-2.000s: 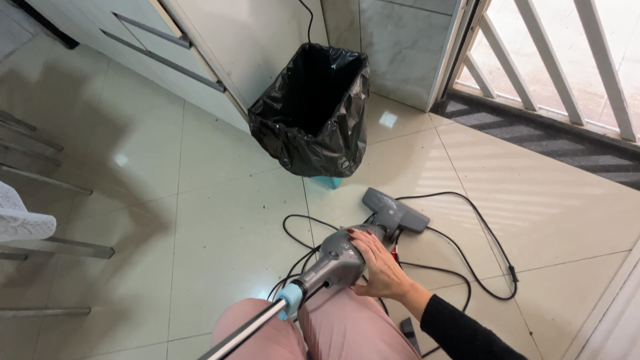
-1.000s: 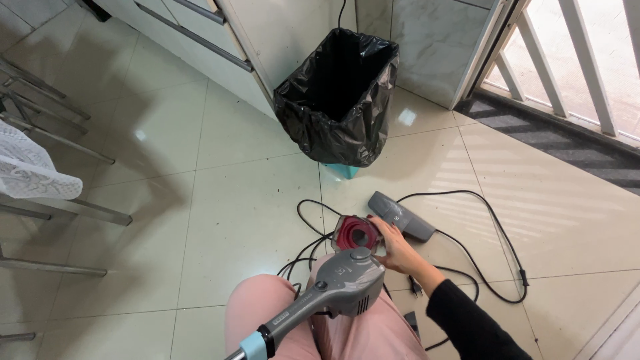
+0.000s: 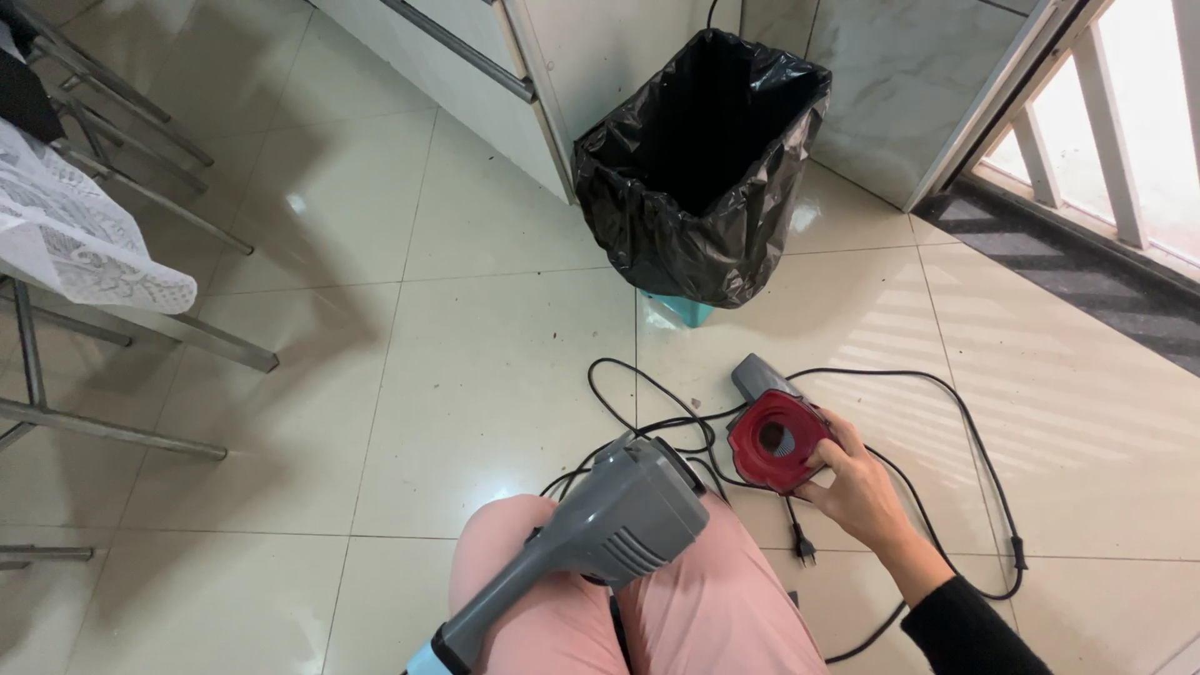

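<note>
My right hand (image 3: 858,487) grips a red plastic part of a stick vacuum cleaner, seemingly its dust container (image 3: 776,441), with its round opening facing up. The grey motor body (image 3: 623,511) of the vacuum lies across my pink-clad knees, apart from the red part. Its handle runs down to a light blue section (image 3: 439,654) at the lower edge. My left hand is out of view. Behind the red part, the grey floor nozzle (image 3: 756,375) rests on the tiles. A black power cord (image 3: 975,431) loops around them, and its plug (image 3: 802,547) lies below the red part.
A bin lined with a black plastic bag (image 3: 694,253) stands ahead, beside white drawers (image 3: 469,56). Metal chair legs (image 3: 122,436) and a white lace cloth (image 3: 84,234) are at the left. A white barred gate (image 3: 1106,131) stands at the upper right.
The red part has come away from the grey motor body, which it was not seen apart from two seconds ago. My right hand has lifted it off the body's end and turned its opening upward.
</note>
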